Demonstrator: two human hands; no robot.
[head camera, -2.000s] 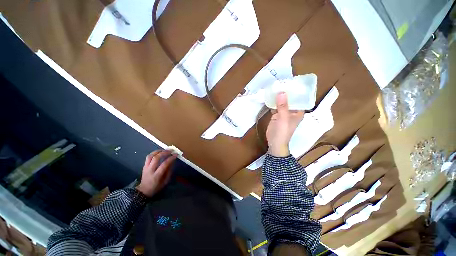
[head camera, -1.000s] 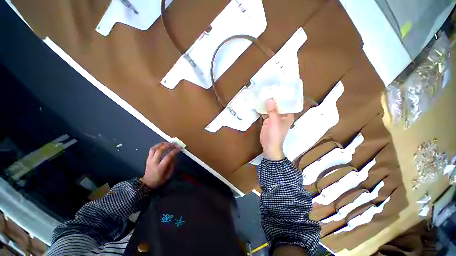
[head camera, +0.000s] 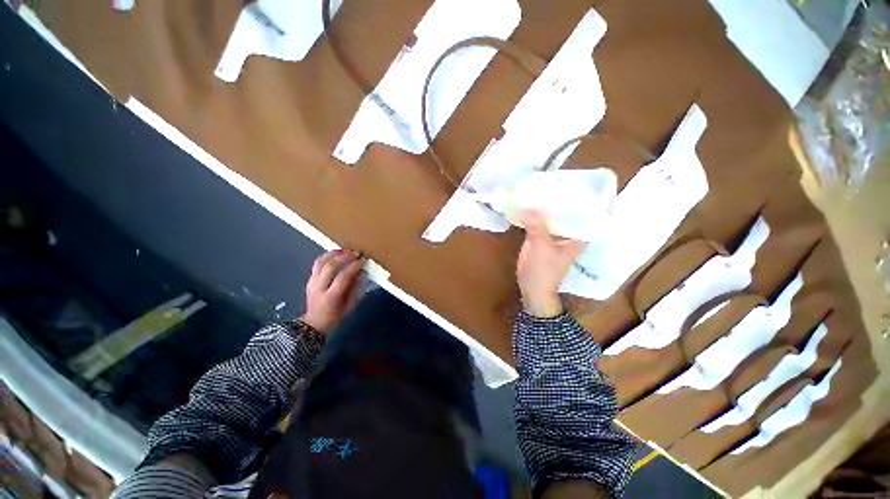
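Note:
My right hand (head camera: 546, 261) is shut on a translucent white glue bottle (head camera: 571, 202), tilted with its front end to the left over the lower part of a white piece (head camera: 561, 102) on a brown bag panel (head camera: 390, 219). The nozzle tip is hard to make out against the white. A thin brown handle (head camera: 426, 97) arches across the panel. My left hand (head camera: 335, 285) is at the white table edge with its fingers bent; a small pale bit (head camera: 374, 270) lies by its fingertips, and I cannot tell if it is pinched.
More overlapping panels with white pieces (head camera: 747, 341) and handles run to the lower right. A clear crinkled plastic bag (head camera: 847, 132) lies at the upper right on the tan table (head camera: 864, 239). A white sheet (head camera: 781, 44) is at the top right. Dark floor lies left of the table edge.
The view has shifted, so panels sit further right and higher. The bottle has moved to the lower end of the same white piece and points left. My left hand stays by the edge.

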